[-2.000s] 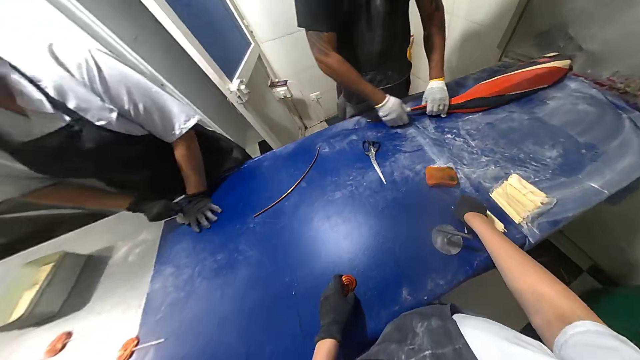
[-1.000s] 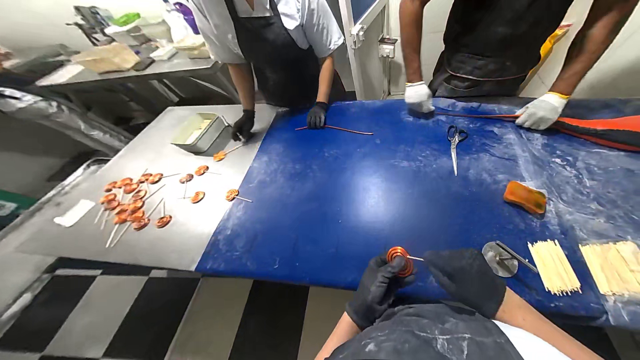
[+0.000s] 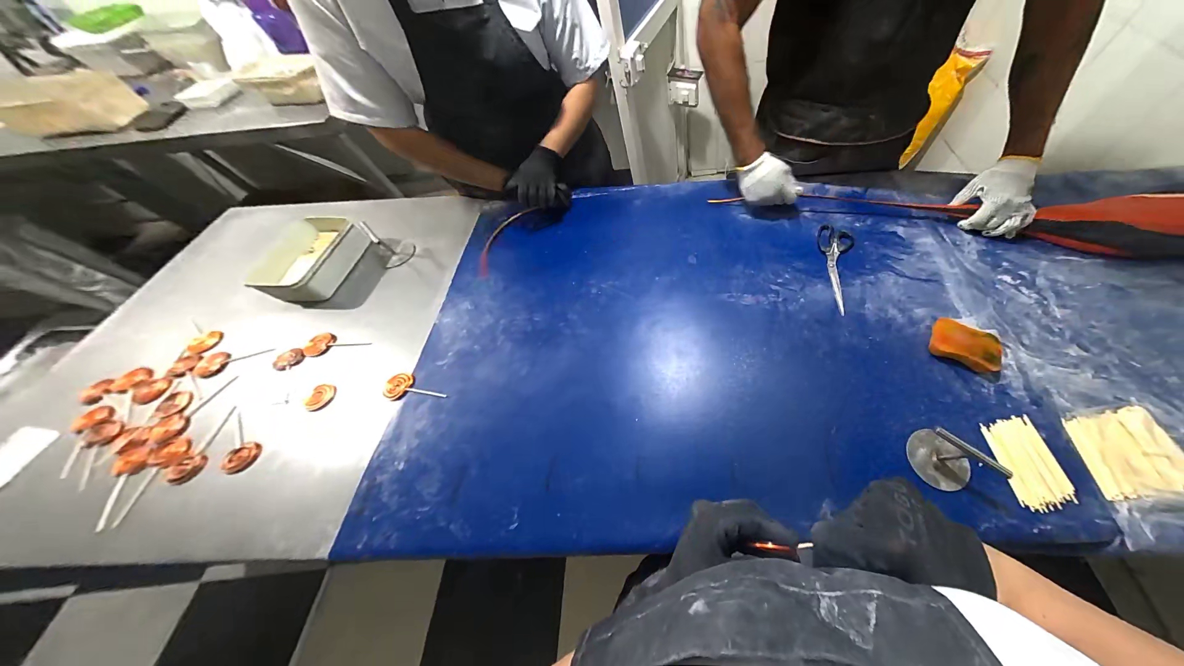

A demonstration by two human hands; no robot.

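Near the front edge of the blue table mat (image 3: 592, 435), my left hand (image 3: 731, 541), in a black glove, is closed around a spiral lollipop candy (image 3: 770, 548), of which only a thin orange edge shows. Close on its right, my right hand (image 3: 902, 536), also black-gloved, grips a pale stick whose tip (image 3: 804, 546) points at the candy. Whether the stick is in the candy is hidden. A round metal press with a handle (image 3: 939, 460) lies beyond my right hand, beside a bundle of pale sticks (image 3: 1029, 464).
Finished lollipops (image 3: 171, 427) and a metal tin (image 3: 310, 264) sit on the steel surface at left. Scissors (image 3: 835, 264), an orange block (image 3: 965, 345) and more sticks (image 3: 1124, 453) lie at right. Across the table, two co-workers handle candy ropes (image 3: 504, 227) and a striped candy mass (image 3: 1110, 227).
My right hand has come from the sticks at the right to beside my left hand, holding a stick. Both hands are now lower, by the apron. The view has swung left.
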